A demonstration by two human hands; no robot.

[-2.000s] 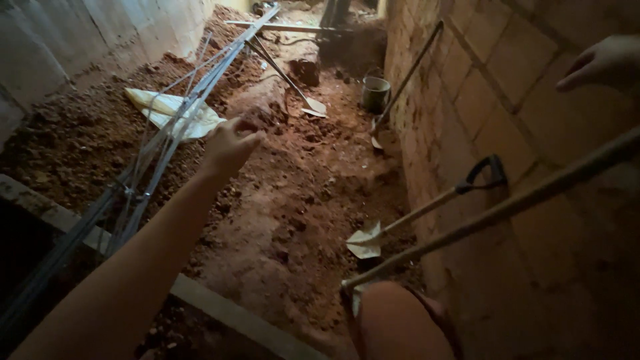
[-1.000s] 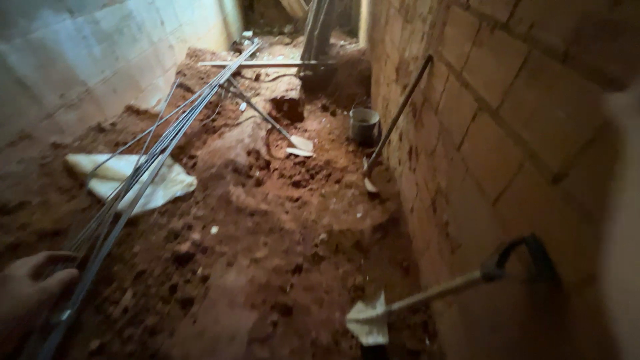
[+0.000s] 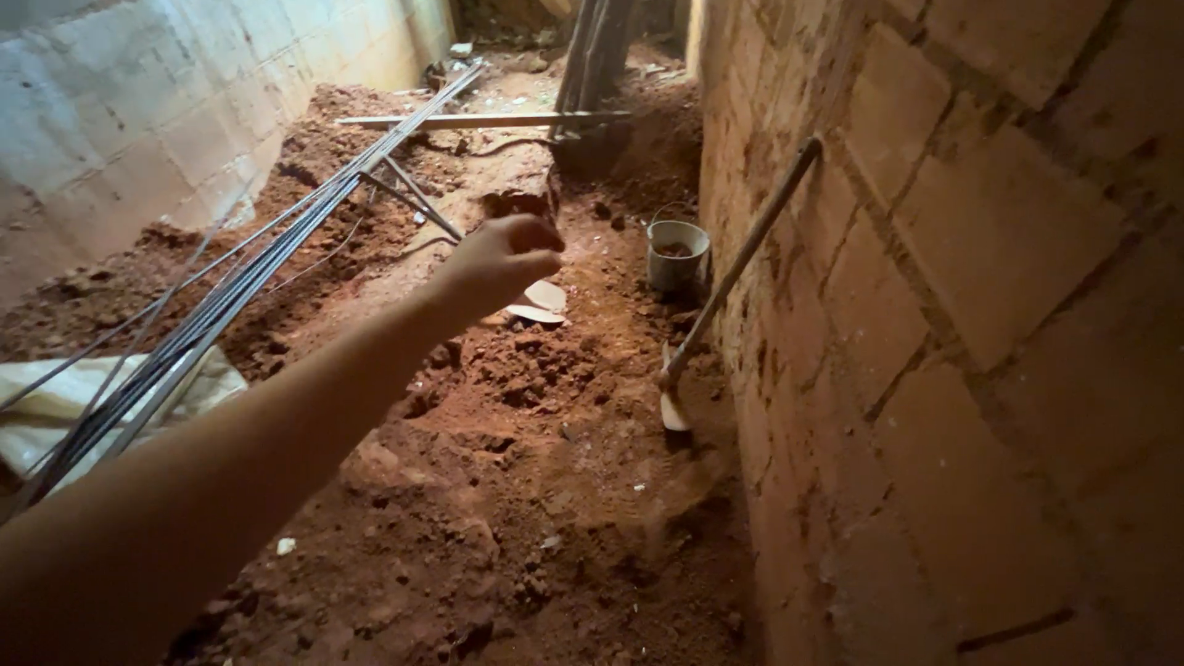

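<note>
My left hand (image 3: 507, 261) reaches forward over the red soil, fingers loosely curled, with nothing visible in it. Just beyond and below it lie pale tool blades (image 3: 539, 302), with their dark handles (image 3: 421, 199) running up and left, partly behind the hand. A mattock-like tool (image 3: 673, 407) stands with its head on the soil and its wooden handle (image 3: 763, 217) against the block wall. Behind it is a bucket (image 3: 676, 256) with a wire handle and some soil inside. My right hand is out of view.
Long steel reinforcing bars (image 3: 277, 245) run diagonally on the left, across a whitish sack (image 3: 208, 384). A wooden batten (image 3: 490, 120) lies crosswise farther back, near upright boards (image 3: 597, 55). A block wall (image 3: 980, 388) borders the right; a pale wall (image 3: 139, 111) borders the left. The soil is uneven.
My left hand has moved from the lower left to out in front of the blades. The right hand, seen two seconds ago, is out of view. The view has moved forward, past the near shovel.
</note>
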